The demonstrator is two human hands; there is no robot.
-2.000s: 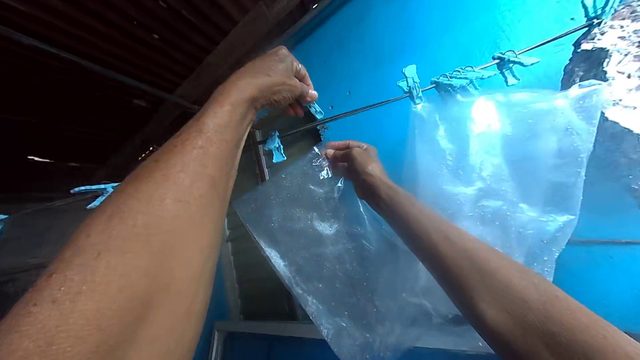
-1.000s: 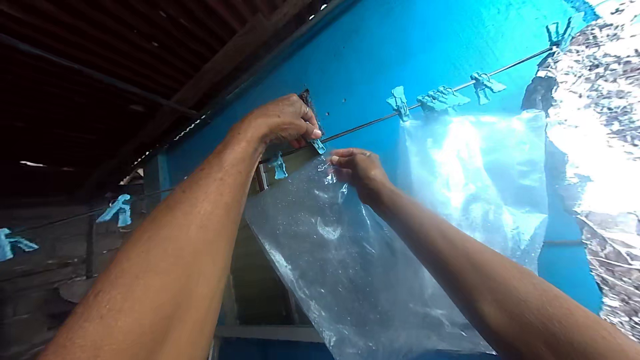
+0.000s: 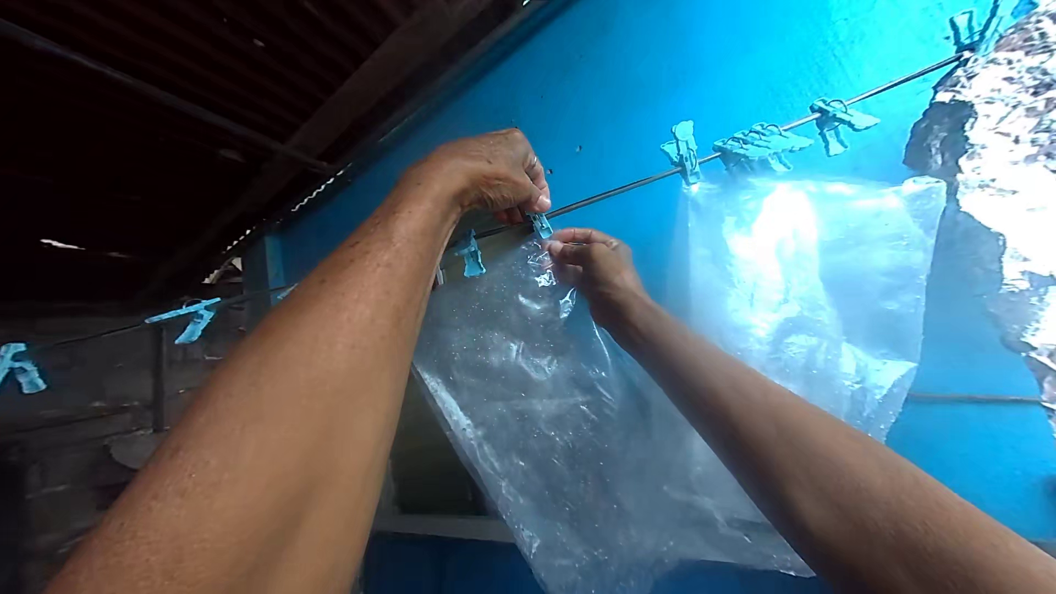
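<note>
My left hand pinches a light-blue plastic clothespin at the clothesline. Just below and to the right, my right hand grips the top edge of a wet, clear plastic bag, which hangs down from there. The pin's jaws sit at the bag's top edge; how firmly they grip it cannot be told. A second clear plastic bag hangs to the right, its upper left corner under another clothespin. One more clothespin is on the line left of my left hand's pin.
Further clothespins cluster on the line at the right, with others on its left stretch. Behind stands a blue wall, beside a bright, rough surface at the far right. A dark corrugated roof slopes overhead.
My left hand has come down with the clothespin from above the line to the bag's top edge beside my right hand. The right hand keeps its hold on the bag.
</note>
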